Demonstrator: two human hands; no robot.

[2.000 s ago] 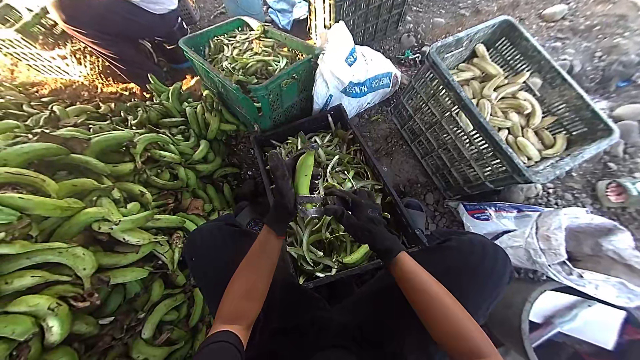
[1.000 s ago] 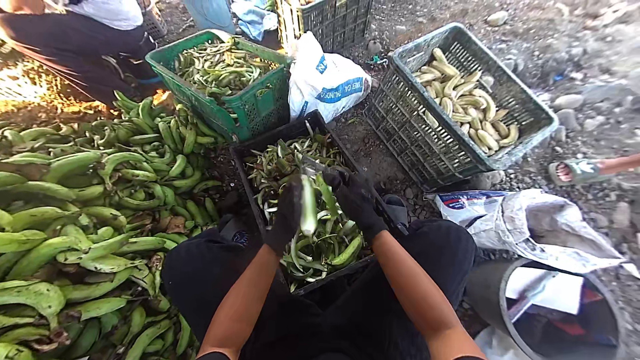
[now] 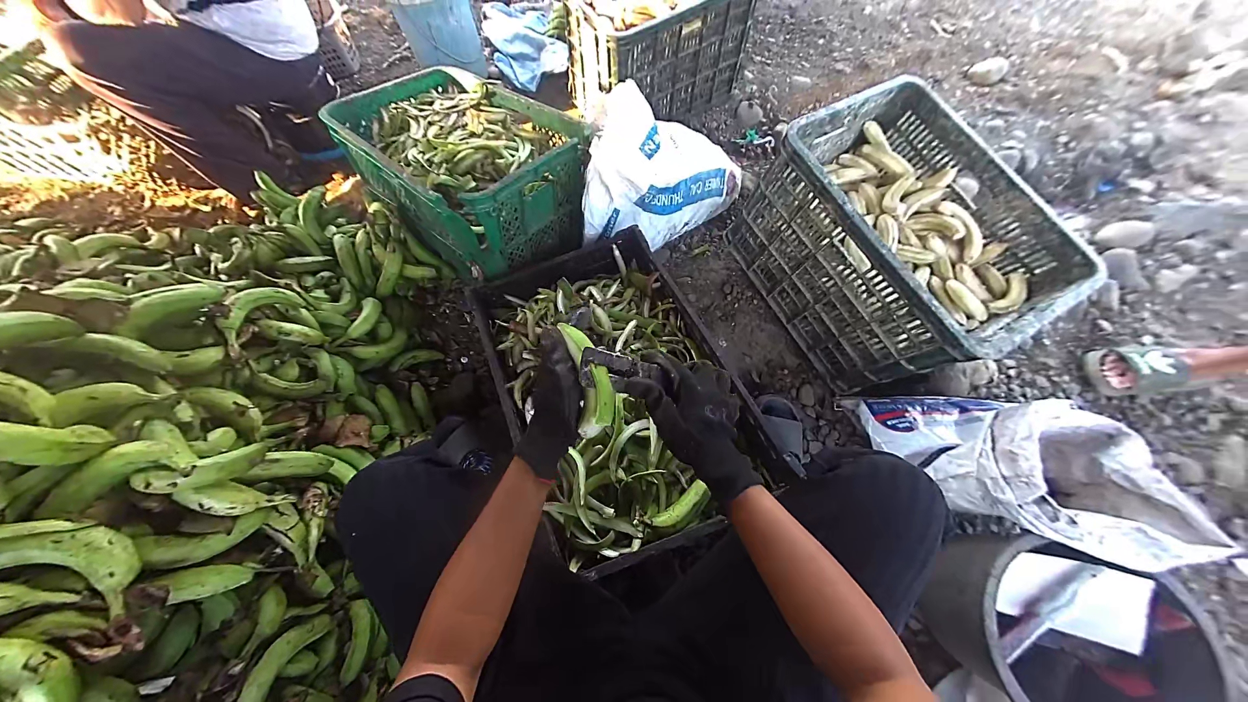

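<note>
My left hand [image 3: 553, 402], in a dark glove, holds a green plantain [image 3: 599, 398] upright, with part of its peel off and pale flesh showing. In my right hand [image 3: 694, 409], also gloved, is a peeling blade [image 3: 612, 364], which lies across the plantain's upper part. Both hands are above a black plastic crate [image 3: 639, 563] between my knees, filled with strips of green peel [image 3: 611, 468]. A loose green piece [image 3: 681, 506] rests on the peels near the crate's right side. My right fingers partly hide the tool's handle.
Green plantains [image 3: 175, 468] are heaped at left. A green crate [image 3: 531, 200] of peels and a white sack [image 3: 663, 175] stand ahead. A dark crate [image 3: 829, 253] holds peeled plantains [image 3: 926, 224]. At right are another sack [image 3: 1053, 468], a bucket [image 3: 985, 585] and someone's sandalled foot [image 3: 1136, 370]. A person crouches upper left.
The blade and both hands have shifted along the plantain. Its pale peeled face, turned toward me one second ago, now shows less. The sandalled foot at right has come further into view since two seconds ago.
</note>
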